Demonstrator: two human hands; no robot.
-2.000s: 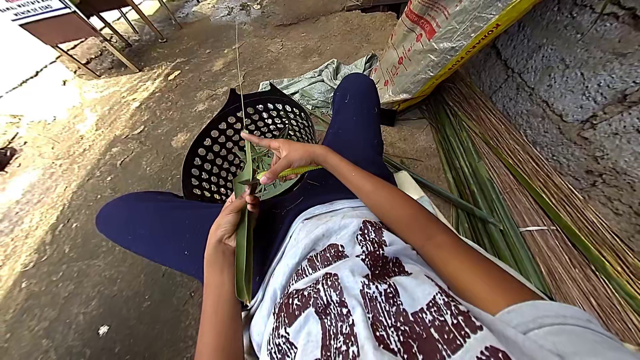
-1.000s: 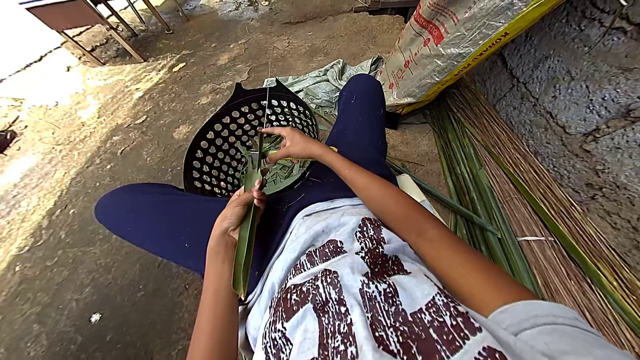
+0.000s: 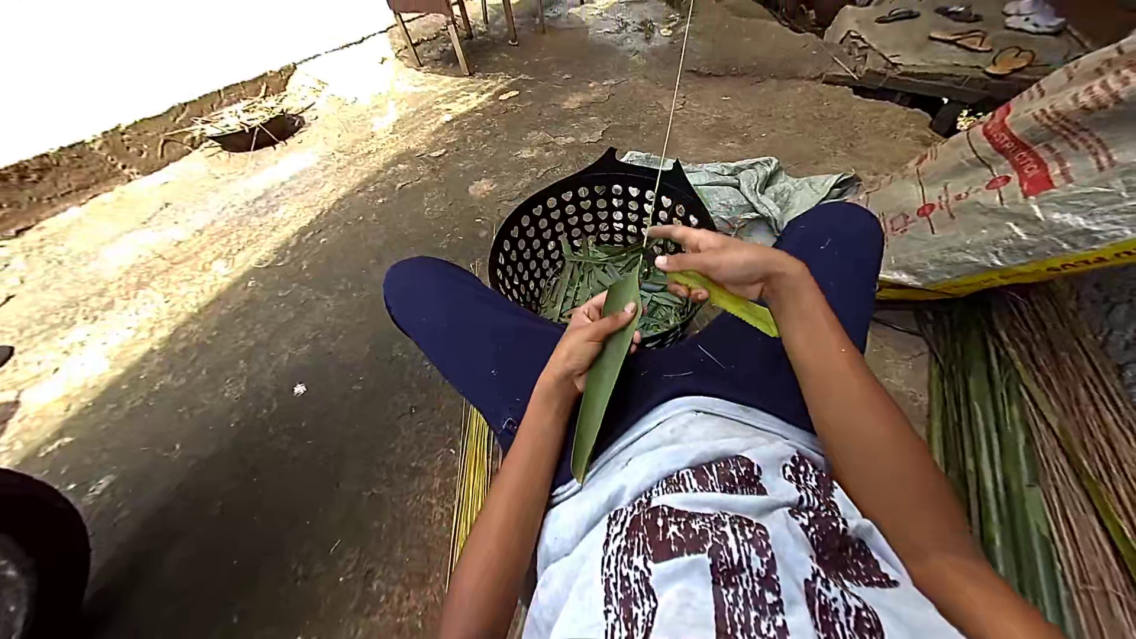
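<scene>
My left hand (image 3: 599, 342) grips a long green palm leaflet (image 3: 606, 382), which runs from above the basket down to my lap. Up and to the right of it, my right hand (image 3: 714, 264) holds a yellow-green serrated strip, probably a knife handle or blade (image 3: 732, 306), under its palm. Its forefinger and thumb are close to a thin pale midrib (image 3: 676, 98), which rises from the leaflet's upper end past the top of the view. Beneath both hands a black plastic basket (image 3: 532, 240) with heart-shaped holes stands between my knees. Cut green leaf pieces (image 3: 590, 271) lie inside it.
Long palm leaves (image 3: 994, 444) lie on the right, below a printed woven sack (image 3: 1003, 195). A grey-green crumpled sack (image 3: 768, 191) touches the basket's far side. Yellow-green thin ribs (image 3: 473, 470) lie beside my left thigh. A dark round container (image 3: 40, 550) is at the lower left.
The view has shifted, bringing the dark container and the footwear into sight. The right hand has moved a little away from the left, and the yellow-green strip under it shows plainly now.
</scene>
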